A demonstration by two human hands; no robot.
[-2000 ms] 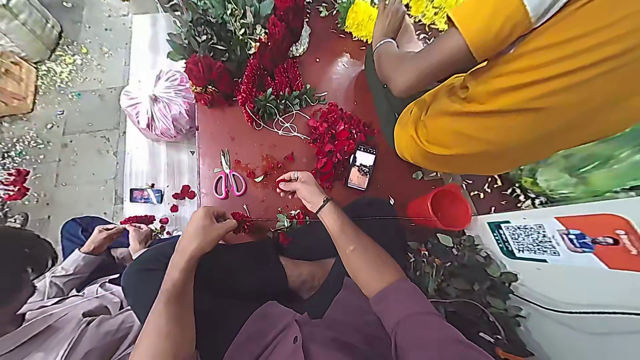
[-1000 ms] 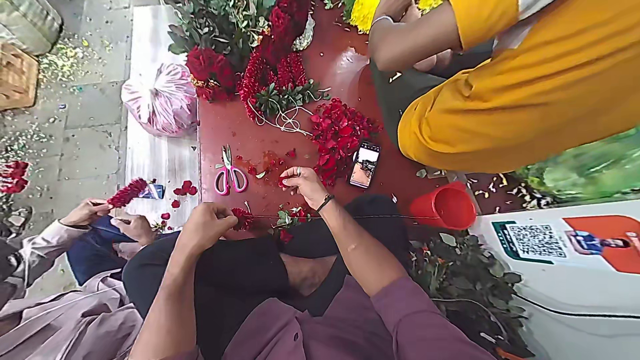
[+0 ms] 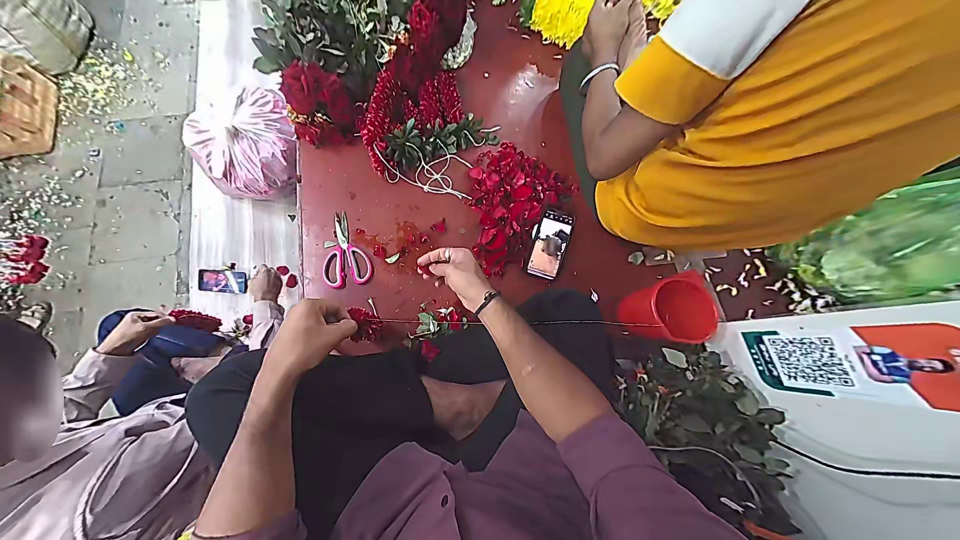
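My left hand point(image 3: 319, 330) pinches the end of a short string of red petals point(image 3: 365, 325); a thin thread point(image 3: 562, 322) runs right from it across my lap toward the red bucket. Above the thread, my right hand point(image 3: 454, 271) has its fingertips together on what looks like a small red petal. Pink-handled scissors point(image 3: 346, 262) lie partly spread on the red surface. Behind my right hand is a heap of loose red petals point(image 3: 510, 199), with a smartphone point(image 3: 550, 244) beside it. Green leaves with red bits point(image 3: 439, 322) lie just past my knees.
A red bucket point(image 3: 679, 307) stands at right, above leafy stems point(image 3: 697, 420). Red garlands point(image 3: 412, 105) and a pink-white plastic bag point(image 3: 244, 142) are at the back left. A person in yellow point(image 3: 750, 165) sits close at right; another person point(image 3: 112, 450) works at left near a second phone point(image 3: 223, 281).
The neighbour at left has lowered the red flower string and reached one hand toward the petals by the phone. My own hands have barely moved.
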